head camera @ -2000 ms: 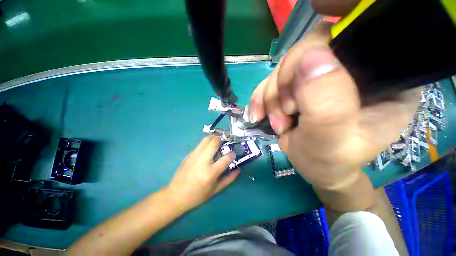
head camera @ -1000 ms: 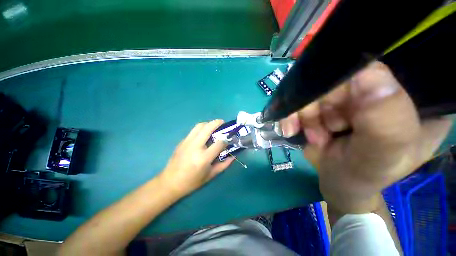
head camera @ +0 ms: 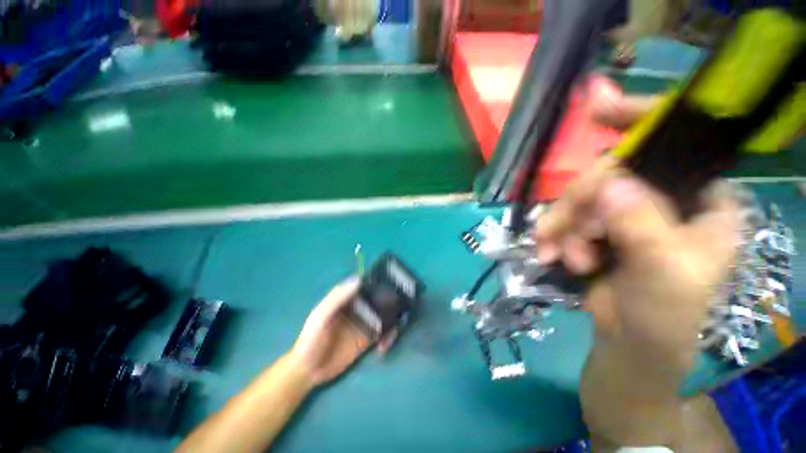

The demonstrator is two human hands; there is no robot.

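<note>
My left hand [head camera: 331, 334] holds a black plastic housing [head camera: 387, 296] above the teal bench. The housing is blurred, shows pale marks on its face, and a thin wire sticks up beside it. My right hand [head camera: 650, 257] grips the electric screwdriver [head camera: 698, 115], a black body with yellow labels. Its silver nosepiece [head camera: 521, 283] is apart from the housing, to its right. A frame-shaped insert [head camera: 502, 356] lies just below the nosepiece, and another [head camera: 473, 237] shows partly behind it.
Black housings [head camera: 88, 292] are heaped at left. Silver inserts [head camera: 751, 283] are piled at right. A green conveyor [head camera: 265, 142] runs behind the bench edge, with a red-orange block [head camera: 504, 80] and a metal post. A blue crate [head camera: 760, 398] is lower right. Blurred blue items are upper left.
The housing in my left hand has come up off the bench, clear of the screwdriver's nosepiece. The screwdriver stays in my right hand. The view has tilted up, showing more beyond the conveyor.
</note>
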